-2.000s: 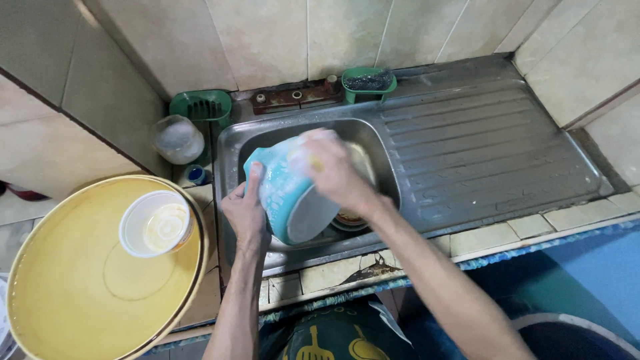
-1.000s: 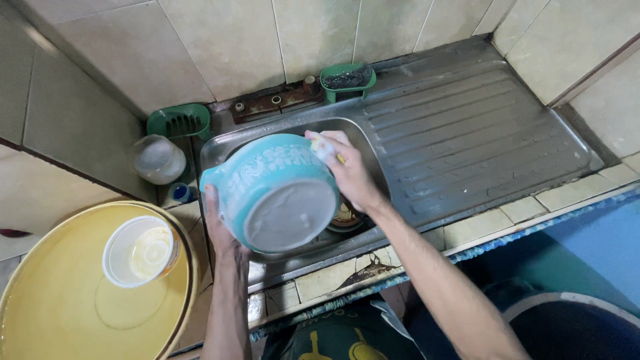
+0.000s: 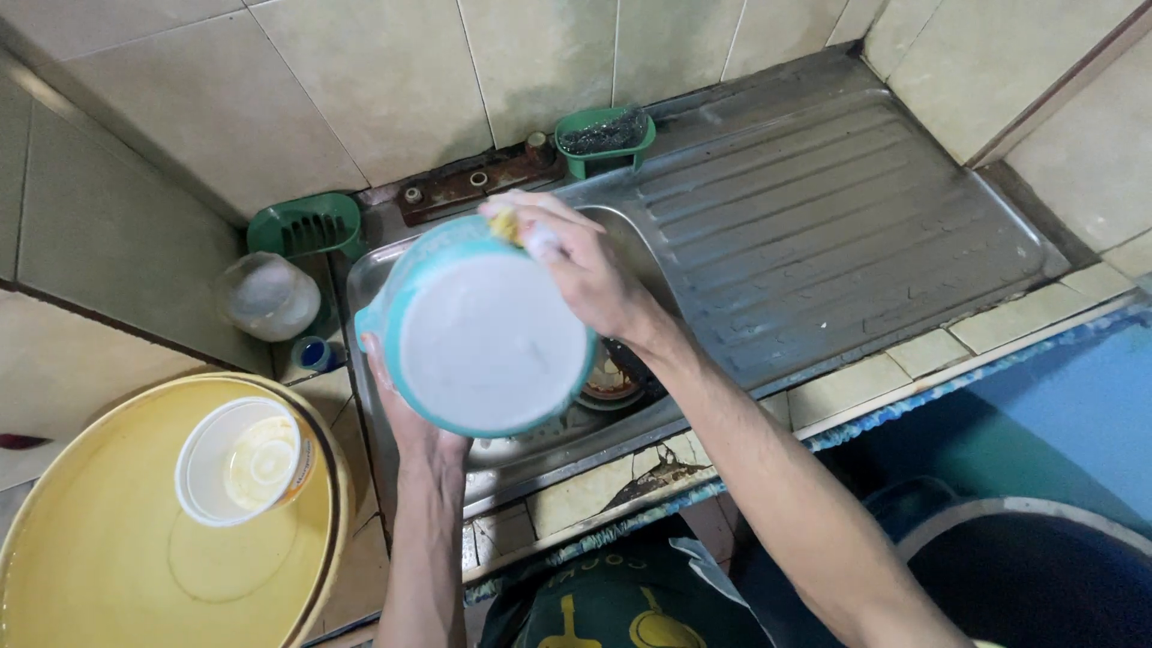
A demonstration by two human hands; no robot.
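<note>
My left hand [image 3: 409, 409] grips the lower left rim of a turquoise bowl [image 3: 495, 342], whose pale round base faces me, tilted over the steel sink basin [image 3: 630, 238]. A soapy yellow sponge [image 3: 507, 225] is in my right hand [image 3: 576, 261], pressed against the bowl's upper side. White foam covers some of those fingers. Part of a dish with brown residue [image 3: 612, 382] shows in the basin below the bowl; the bowl and my right forearm hide the rest.
A yellow basin [image 3: 117, 540] with a white plastic tub [image 3: 238, 461] inside stands at left. Behind the sink are a green soap dish [image 3: 306, 225], a cloudy container [image 3: 270, 297] and a green holder with a metal scourer [image 3: 605, 135]. A ribbed steel drainboard [image 3: 828, 225] lies right.
The bowl has turned from a sideways tilt until its base faces me. My right hand with the sponge has moved from the bowl's right side to its upper edge since a second ago.
</note>
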